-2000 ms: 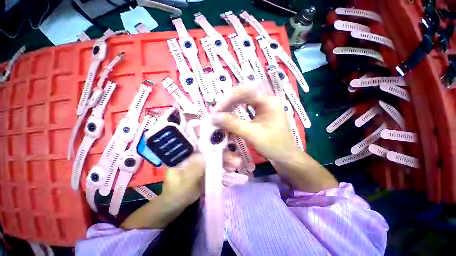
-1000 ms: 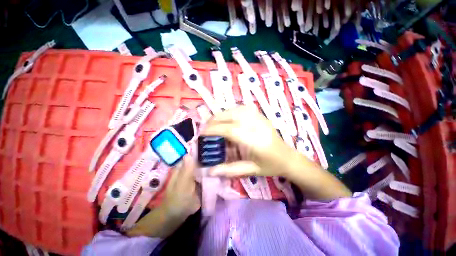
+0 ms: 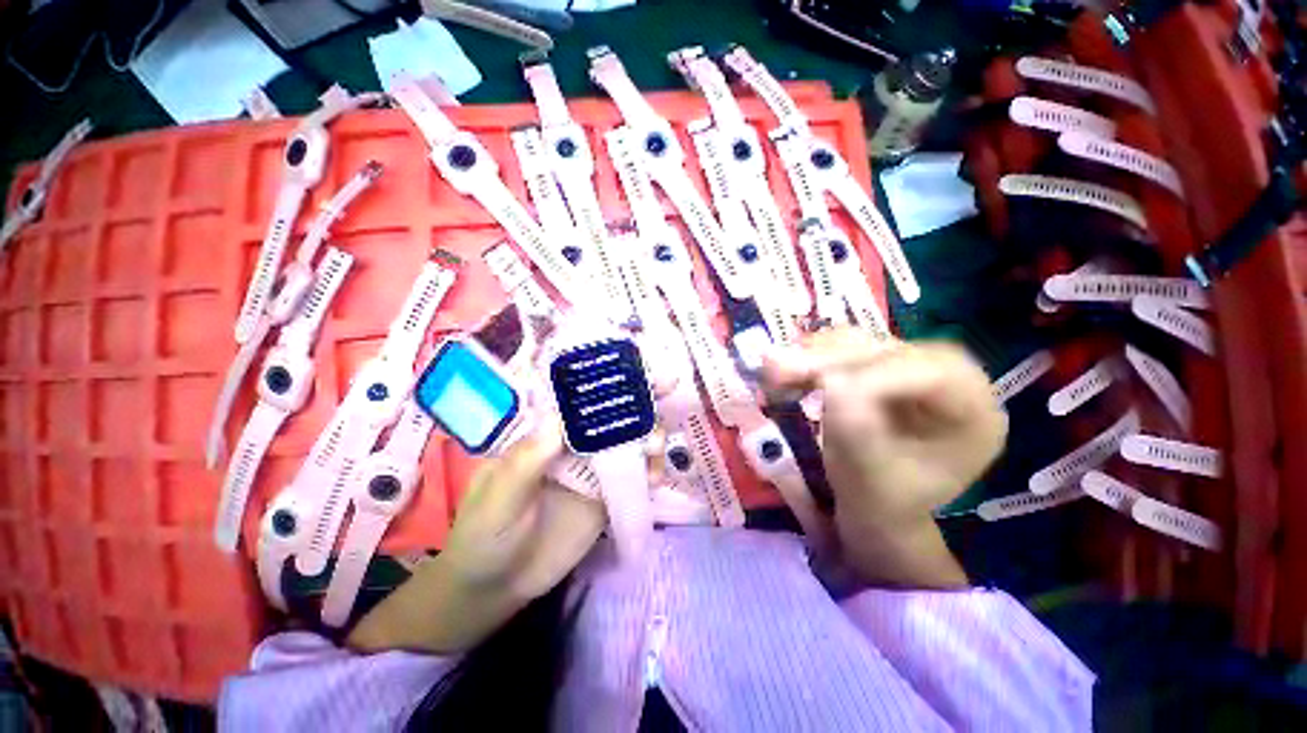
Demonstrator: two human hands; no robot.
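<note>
My left hand (image 3: pixel 509 523) holds several pink smartwatches in front of my smock. One watch screen (image 3: pixel 469 397) in it is lit pale blue. Beside it, a square black watch screen (image 3: pixel 602 395) shows lines of white text, its pink strap hanging down. My right hand (image 3: pixel 917 430) is blurred, to the right of the held watches. Its fingertips are at a dark strap (image 3: pixel 803 447) with a small pale part near its top; whether they grip it cannot be told. Pink smartwatches (image 3: pixel 657 146) lie face down across the red-orange tray (image 3: pixel 115 344), round dark sensors up.
Stacked red-orange trays (image 3: pixel 1218 129) with pink strap ends (image 3: pixel 1097 294) poking out stand at the right. A small bottle (image 3: pixel 907 103) and a white paper (image 3: pixel 929 193) lie beyond the tray's right corner. More paper sheets (image 3: pixel 215 65) lie at the back left on the green bench.
My right hand has moved right, away from the held watches. The text screen now faces up uncovered in my left hand. The camera view has shifted, so the tray sits higher in the picture.
</note>
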